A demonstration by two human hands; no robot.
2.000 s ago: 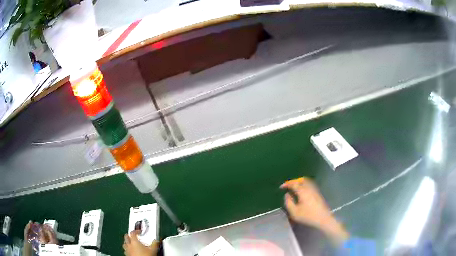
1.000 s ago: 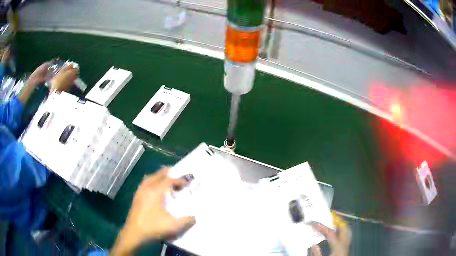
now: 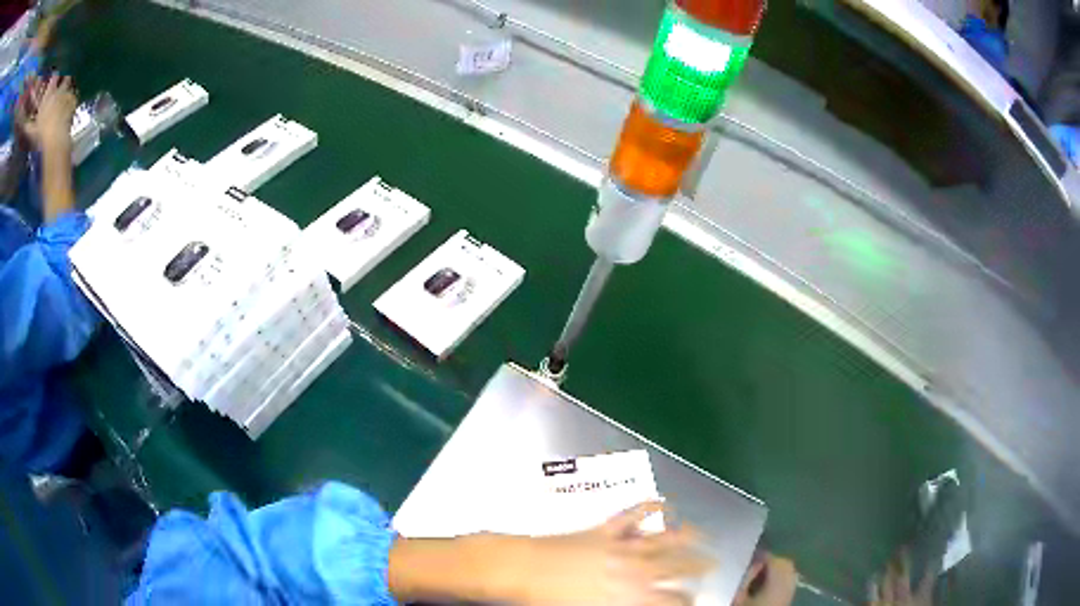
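Note:
A white retail box point(image 3: 592, 479) with dark and faint lettering lies on the silver weighing scale point(image 3: 722, 521). My left hand point(image 3: 640, 556) reaches in from the left in a blue sleeve, over the box's right part; the blurred fingers do not show whether they grip it. My right hand point(image 3: 772, 580) is at the scale's right edge, mostly cut off by the frame bottom; its grip cannot be seen. The signal tower light point(image 3: 696, 59) behind the scale glows green.
A leaning stack of white boxes point(image 3: 255, 320) stands left of the scale. Several watch boxes point(image 3: 450, 290) lie on the green belt point(image 3: 782, 391) behind it. A neighbour's hands point(image 3: 50, 113) are at far left. Another person's blurred hand point(image 3: 906, 586) is at lower right beside a white item.
The tower light has gone from red to green. The watch boxes held over the scale are gone from my hands; a lettered box lies there. My left hand has moved right. More boxes show on the belt.

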